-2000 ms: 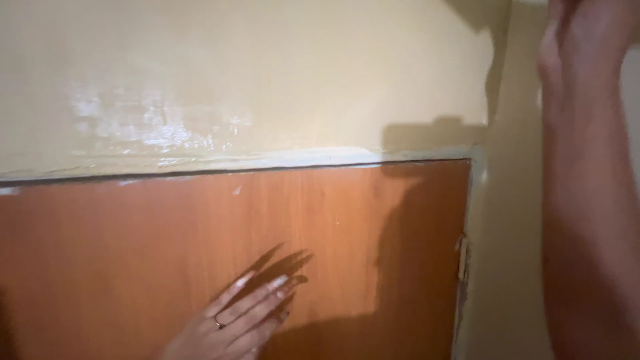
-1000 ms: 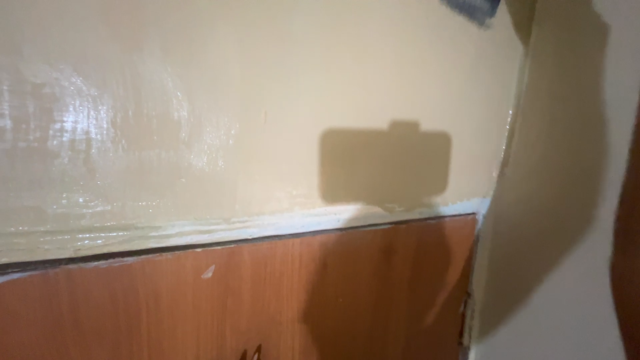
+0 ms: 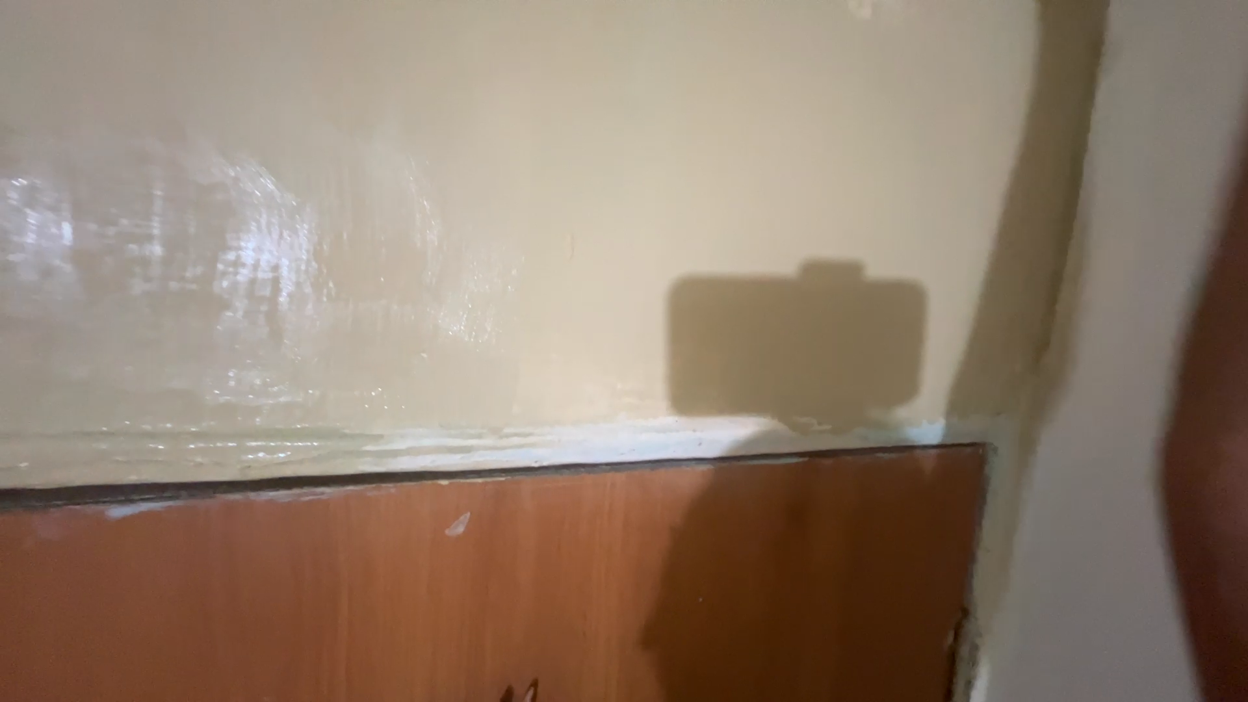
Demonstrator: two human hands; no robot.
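A fingertip of my left hand (image 3: 529,691) shows at the bottom edge, in front of or close to the reddish-brown wood panel (image 3: 439,604); the rest of that hand is out of view. My right forearm (image 3: 1209,439) runs up the right edge, blurred, with its hand outside the picture. Above the panel, the cream wall (image 3: 585,195) has a glossy, wet-looking streaked patch (image 3: 258,253) at the left. A whitish band (image 3: 585,439) lies along the panel's top edge, above a dark gap.
The wall meets a paler wall (image 3: 1121,341) at the right-hand corner. A rough-edged spot (image 3: 960,629) shows on the panel's right edge. Shadows of a boxy shape, a head and an arm fall on the wall and panel.
My left hand, mostly visible two seconds ago, is now almost wholly below the view. A dark bluish thing seen at the top right a second ago is out of view.
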